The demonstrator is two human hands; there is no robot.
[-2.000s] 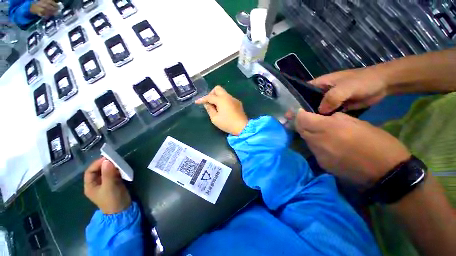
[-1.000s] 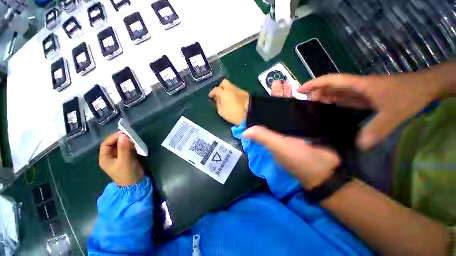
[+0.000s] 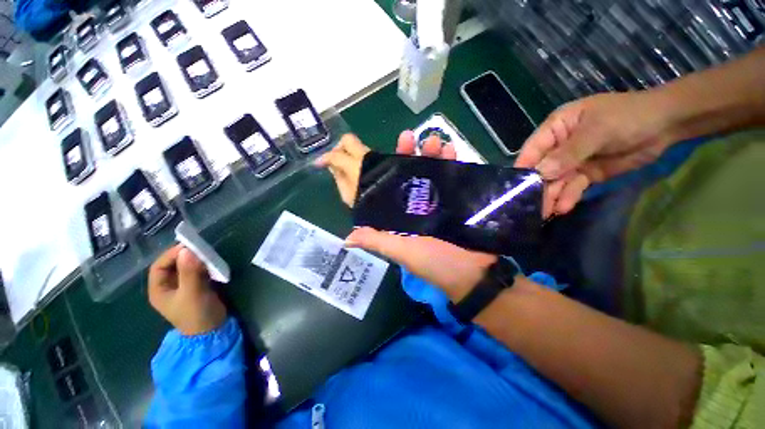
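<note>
My left hand [image 3: 186, 293] pinches a white folded wiping pad [image 3: 203, 252] between thumb and fingers, above the bench. My right hand [image 3: 345, 167] shows loosely bent fingers beside the board's front edge, with nothing seen in it; its palm and wrist are hidden behind a large smartphone. Another person's two hands hold this black glossy smartphone [image 3: 449, 201], with glowing text and a white glare streak on its screen. A white printed paper [image 3: 323, 264] with a code and triangle lies on the dark green bench between my hands.
Rows of flip phones [image 3: 191, 167] lie on a white board [image 3: 335, 42] and clear trays. A translucent bottle [image 3: 421, 75], a second phone [image 3: 497, 111] and a case with a round camera pattern [image 3: 444, 134] are behind the other person's hands. Dark film squares [image 3: 69, 369] lie at lower left.
The other person's smartphone has turned screen up and moved left, over my right wrist. The camera case now lies on the bench. My left hand still holds the pad.
</note>
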